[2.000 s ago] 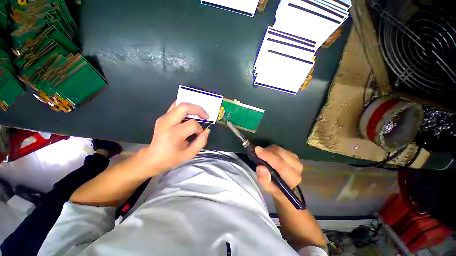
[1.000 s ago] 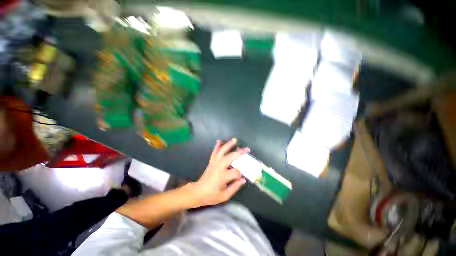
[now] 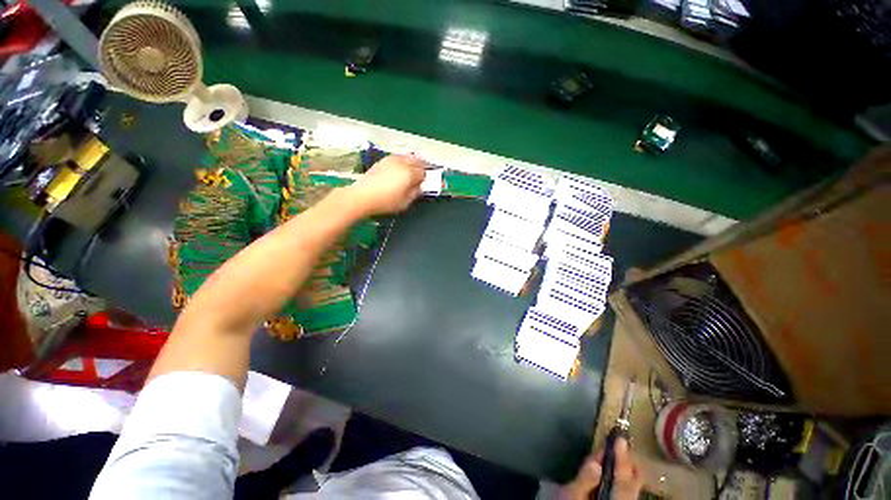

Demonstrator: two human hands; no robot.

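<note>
My left hand (image 3: 396, 184) is at the far side of the bench, its fingers closed at the left end of a white panel (image 3: 432, 182). A green circuit board (image 3: 467, 186) extends right from this panel towards the white rows. The hand hides the panel's left part. A thin silvery solder wire (image 3: 368, 278) trails from below the left hand towards the near edge. My right hand (image 3: 611, 477), cut off by the bottom edge, holds the soldering iron (image 3: 608, 469) by its black handle. Its metal shaft points up over the cardboard.
Overlapping white panels (image 3: 576, 269) stand in rows right of centre. Green boards with orange tails (image 3: 220, 239) lie in piles at left, partly behind my left arm. A cream fan (image 3: 151, 54), green conveyor (image 3: 391, 59), round can (image 3: 689, 435), black fan grille (image 3: 708, 332) and cardboard box (image 3: 801, 283) surround them.
My left hand has moved from the near work area to the bench's far side. The panel and board no longer lie near me. My right hand and iron are back in view, lower right.
</note>
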